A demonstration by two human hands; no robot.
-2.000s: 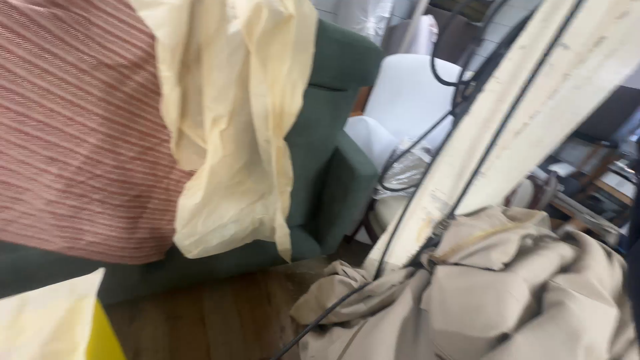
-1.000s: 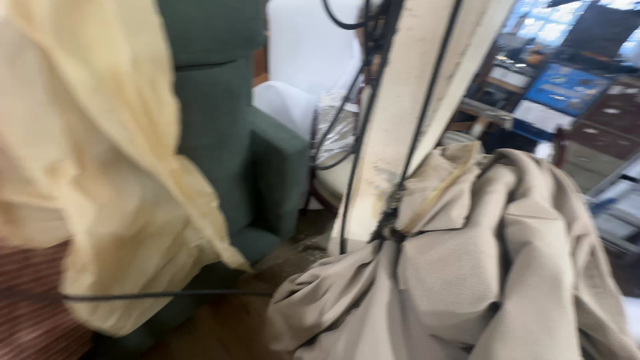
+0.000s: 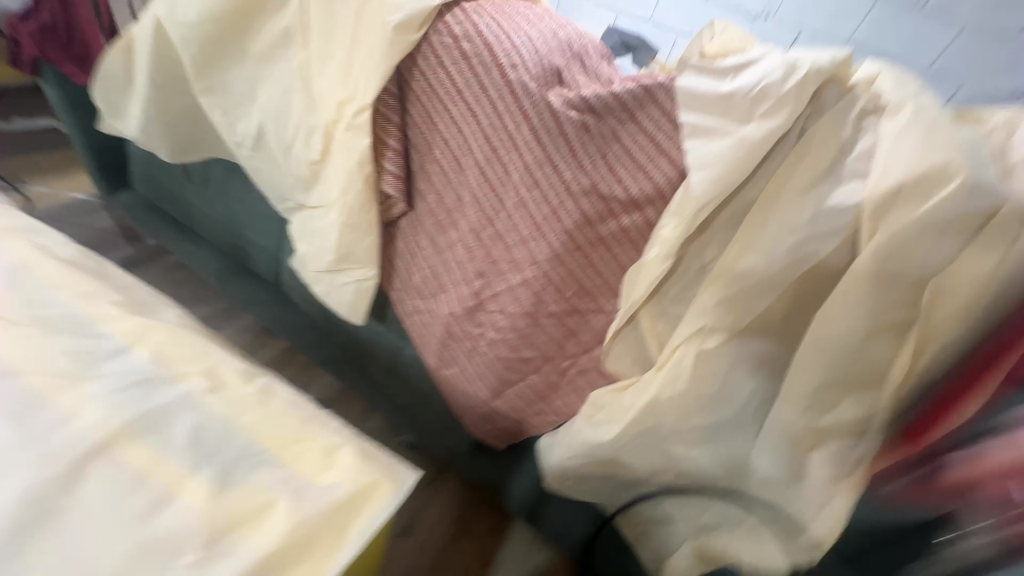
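Observation:
My left hand is out of view. At the lower right edge are blurred red, pink and dark shapes; my right hand may be among them, but the blur hides its outline and anything it holds. Beside them hangs a large creased cream cloth (image 3: 768, 344). A pink and red striped fabric (image 3: 528, 232) is draped in the middle, with another cream cloth (image 3: 320, 136) to its left. These lie over a dark green upholstered sofa (image 3: 240, 232). A pale sheet (image 3: 176, 416) fills the lower left, near the camera.
A black cable (image 3: 680, 494) curves in front of the right cream cloth. Wooden flooring (image 3: 448, 520) shows below the sofa. A maroon cloth (image 3: 60, 36) hangs at the upper left. A white block wall (image 3: 904, 40) stands behind.
The view has swung far to the left; the beige fabric bundle and the pale post have left it. Blurred red and pink shapes now show at the lower right.

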